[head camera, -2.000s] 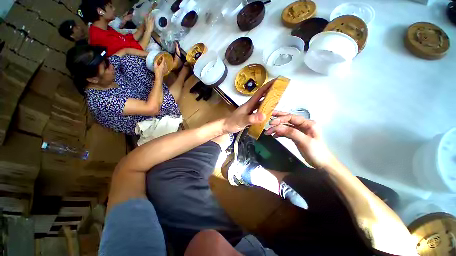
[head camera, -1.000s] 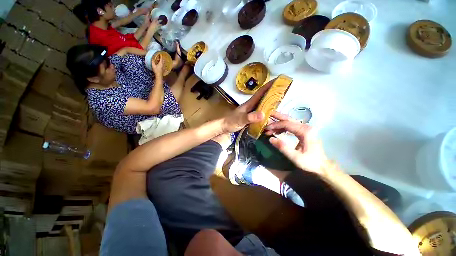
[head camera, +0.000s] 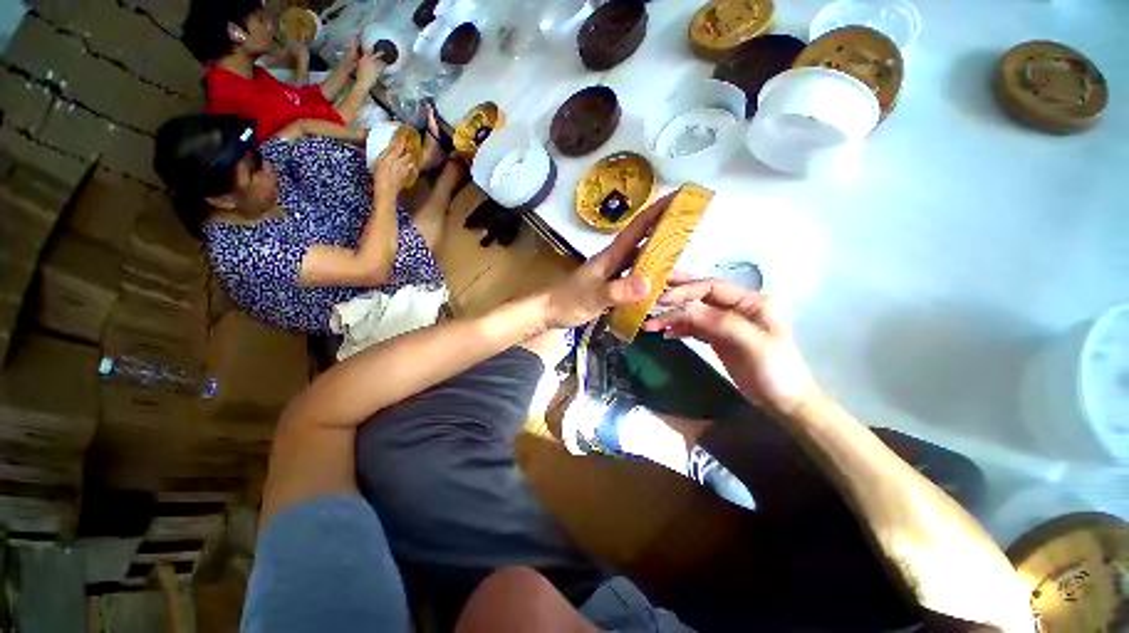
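Observation:
My left hand (head camera: 597, 292) holds a yellow-brown round carved piece (head camera: 664, 257) up at the table's near edge. The piece is tilted and seen nearly edge-on, its face turned towards my right hand. My left thumb lies on its near side; the other fingers are behind it. My right hand (head camera: 743, 334) is at the right side of the piece, fingers bent, fingertips close to its face. Whether the fingertips touch it or hold a small tool cannot be told. A small clear cup (head camera: 737, 276) sits on the table just behind my right fingers.
A yellow-brown dish (head camera: 615, 191), dark brown round pieces (head camera: 586, 120) and white tubs (head camera: 811, 120) stand on the white table. A large translucent tub (head camera: 1090, 383) is at the right. Two people sit at the left, beside stacked cartons (head camera: 149, 309).
My right hand's fingers were curled lower one second ago and are now straighter and raised, near the piece's face. The piece has turned slightly more edge-on. The camera view has shifted a little.

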